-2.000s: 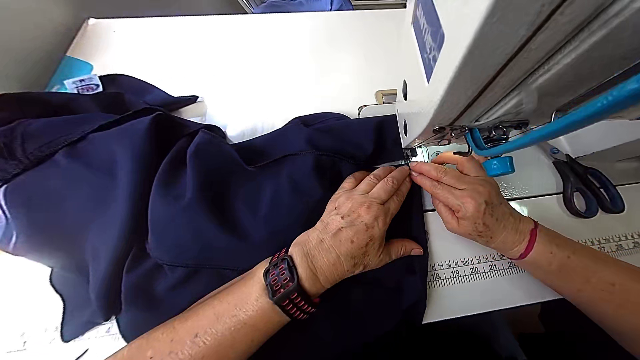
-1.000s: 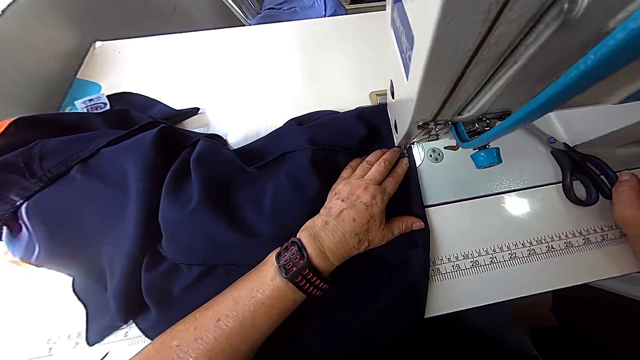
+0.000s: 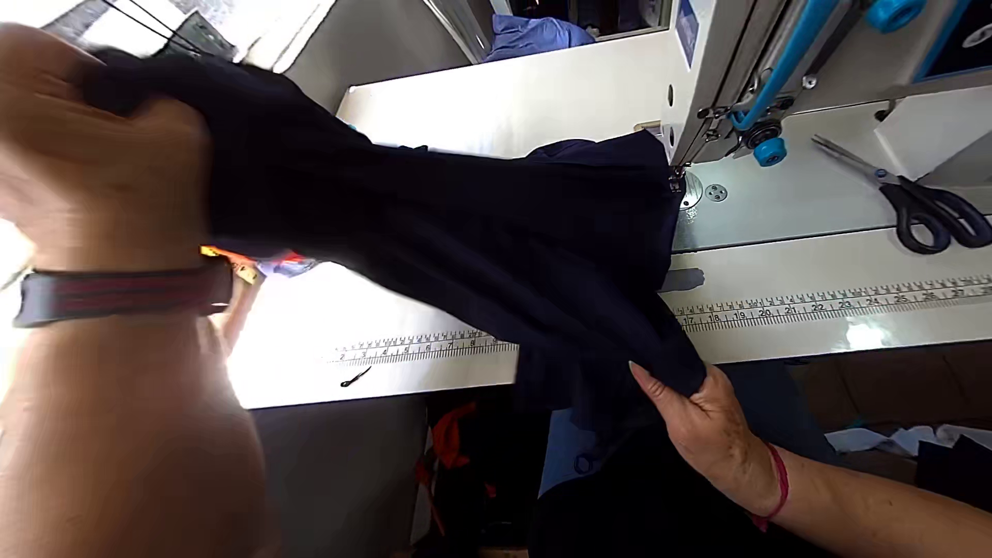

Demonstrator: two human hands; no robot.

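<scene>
Dark navy fabric (image 3: 496, 225) is stretched across the sewing table. My left hand (image 3: 101, 147), blurred and close to the camera at the upper left, is closed on a bunched end of it. With thumb and fingers, my right hand (image 3: 705, 418) grips the fabric's lower right part, just off the table's front edge. The far right corner of the cloth lies against the presser foot (image 3: 677, 183) of the sewing machine (image 3: 721, 70). Whether the foot presses on the cloth cannot be told.
Black-handled scissors (image 3: 914, 198) lie right of the machine's needle area. A measuring tape strip (image 3: 821, 306) runs along the table's front. A small dark tool (image 3: 355, 377) rests near the front edge at left. Blue cloth (image 3: 535, 37) sits behind the table.
My left hand has moved from beside the presser foot to the upper left, lifting the fabric. My right hand has left the scissors' side and taken hold of the fabric. The view has shifted.
</scene>
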